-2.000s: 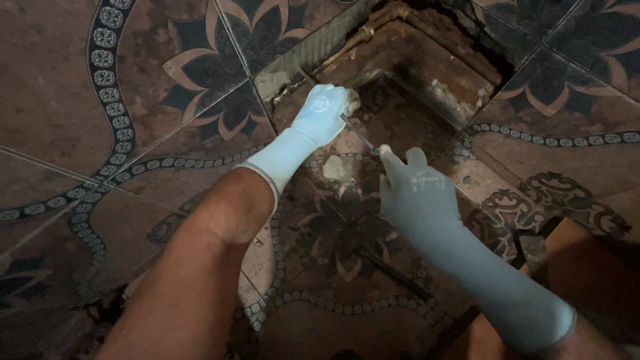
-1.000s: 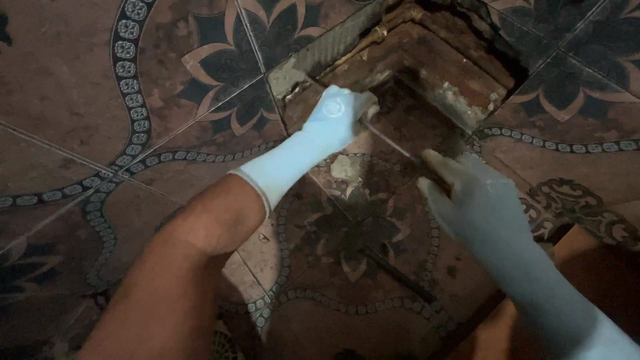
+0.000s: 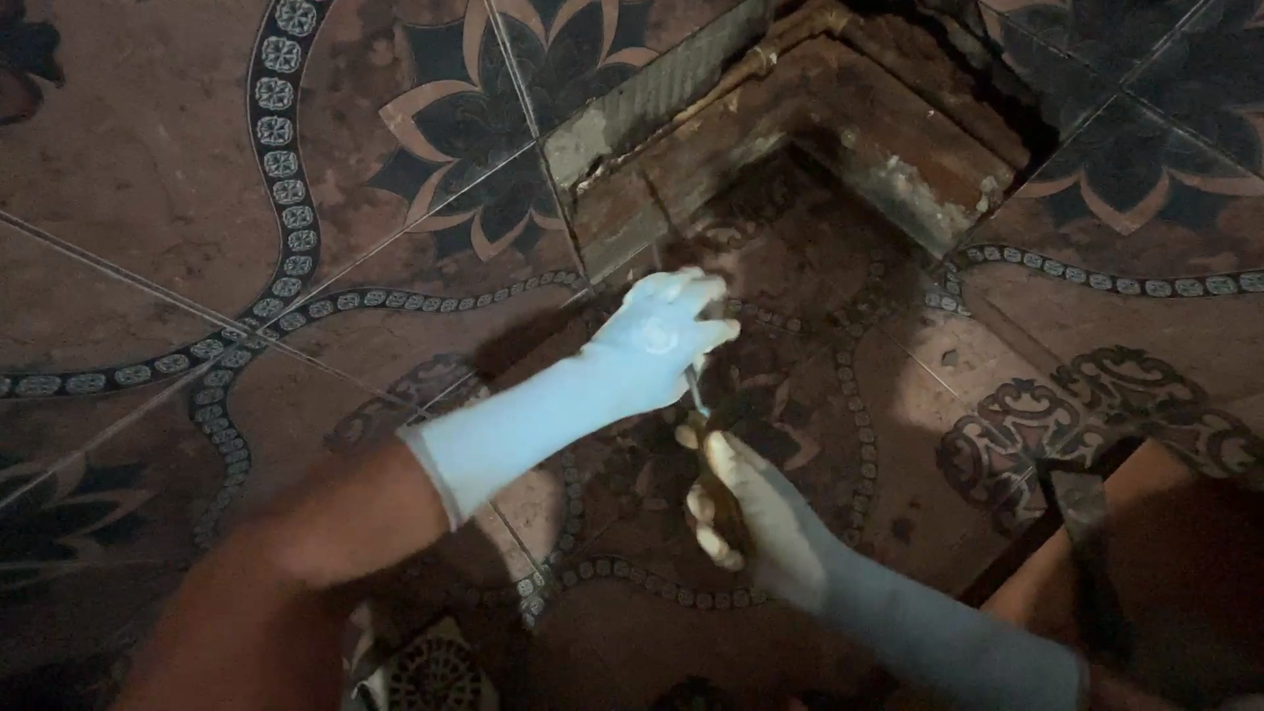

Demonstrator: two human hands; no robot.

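My left hand (image 3: 671,331), in a pale glove with a long cuff, is closed at the centre, just below the broken-out recess (image 3: 681,212) in the tiled floor. What its fingers grip is hidden. My right hand (image 3: 746,504), gloved too, is below and to the right, closed around the dark handle of a thin metal tool (image 3: 698,393). The shaft runs up to the underside of my left hand, and its tip is hidden there. The kind of tool cannot be told.
Patterned floor tiles (image 3: 395,128) surround the hands. A pipe (image 3: 760,61) runs along the recess wall, which has rough, broken edges. A patterned piece (image 3: 434,671) lies at the bottom left of centre. A dark strap-like thing (image 3: 1086,513) is at the right.
My right hand has moved down and left relative to my left hand, and the tool's shaft now stands steeper. The pale lump seen earlier below my left hand is no longer visible.
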